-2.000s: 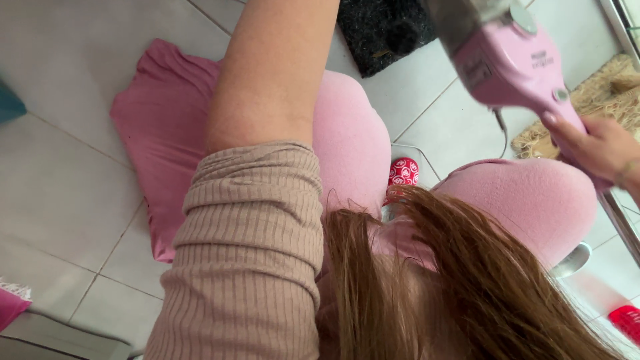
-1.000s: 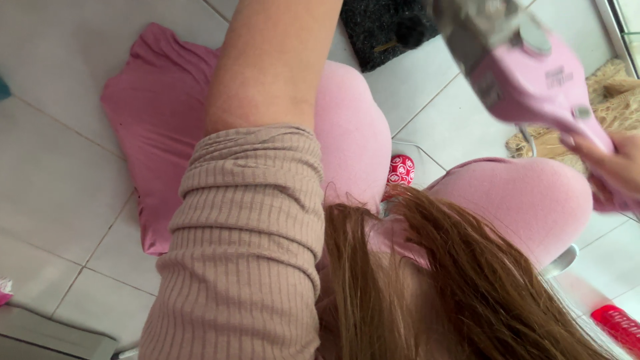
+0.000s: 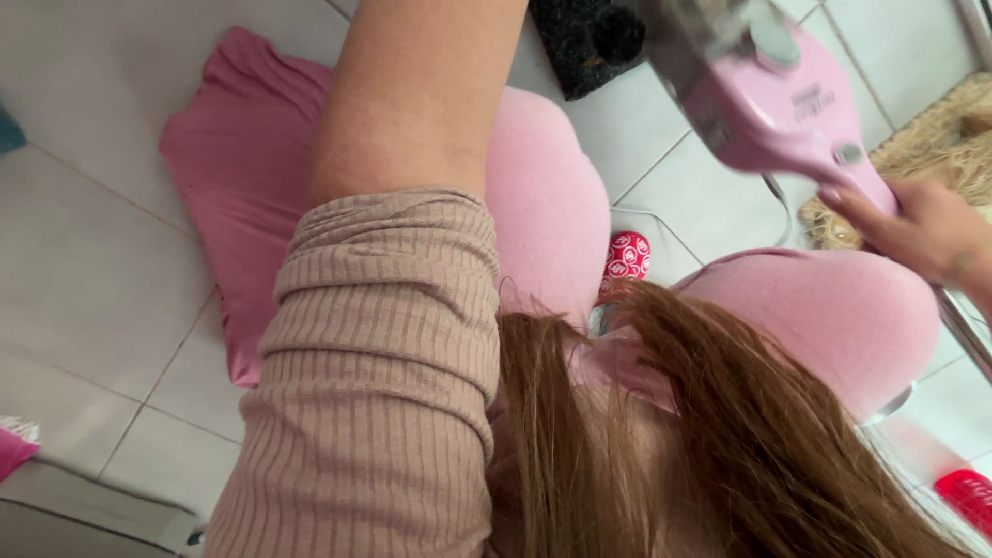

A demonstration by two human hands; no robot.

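My right hand (image 3: 914,225) grips the handle of a pink handheld appliance (image 3: 783,108) at the upper right, which looks like a garment steamer. Its grey head is blurred and partly cut off by the top edge. My left forearm (image 3: 415,101), in a rolled beige ribbed sleeve, reaches up the middle; the left hand is beyond the top edge and hidden from view. Behind that arm a darker pink cloth (image 3: 240,178) spreads over the left side. A cord (image 3: 787,209) shows below the appliance. Long brown hair (image 3: 744,403) hangs over my lap.
Below me are my knees in light pink trousers (image 3: 821,318) and a red patterned shoe or slipper (image 3: 626,256) on the white tiled floor (image 3: 77,256). A black slab or mat (image 3: 577,54), a tan shaggy mat (image 3: 930,155), a metal bar (image 3: 965,333) and a red object (image 3: 969,496) lie around.
Compared with a second ago, my right hand and the pink appliance have shifted a little up and to the left. My left forearm stays in about the same place.
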